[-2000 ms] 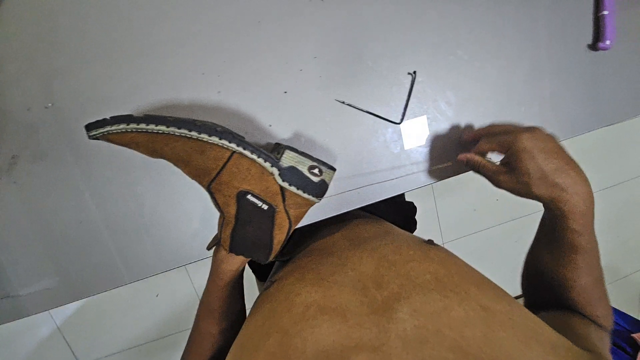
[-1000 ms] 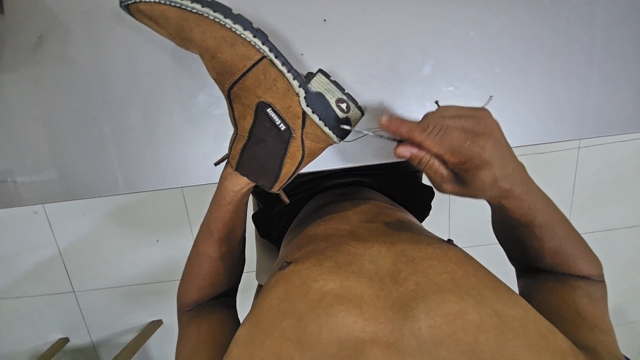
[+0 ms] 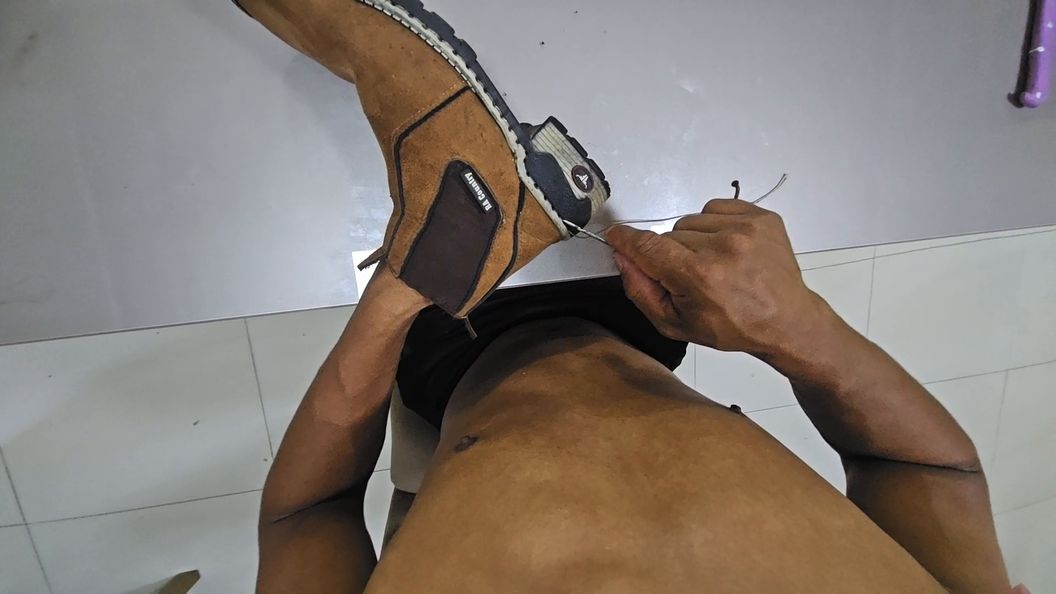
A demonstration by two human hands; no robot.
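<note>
A brown suede boot [image 3: 445,124] with a dark elastic side panel is held sole up, its toe toward the upper left. My left hand is hidden inside the boot's shaft; only the wrist [image 3: 389,299] and forearm show. In my right hand [image 3: 709,264] a thin metal tool [image 3: 587,234] is pinched between thumb and forefinger, its tip touching the welt seam at the heel [image 3: 569,165]. A fine thread [image 3: 652,220] runs from near the heel past my knuckles. A small black end [image 3: 736,186] sticks up behind that hand.
The boot is over the near edge of a grey table [image 3: 206,181]. A purple handle [image 3: 1036,66] lies at the table's upper right. Tiled floor [image 3: 140,396] shows below the edge, with a piece of wood [image 3: 180,582] at the lower left.
My right hand has moved from the table to the boot's heel and now holds the thin tool. The bent black piece that lay on the table is no longer seen there.
</note>
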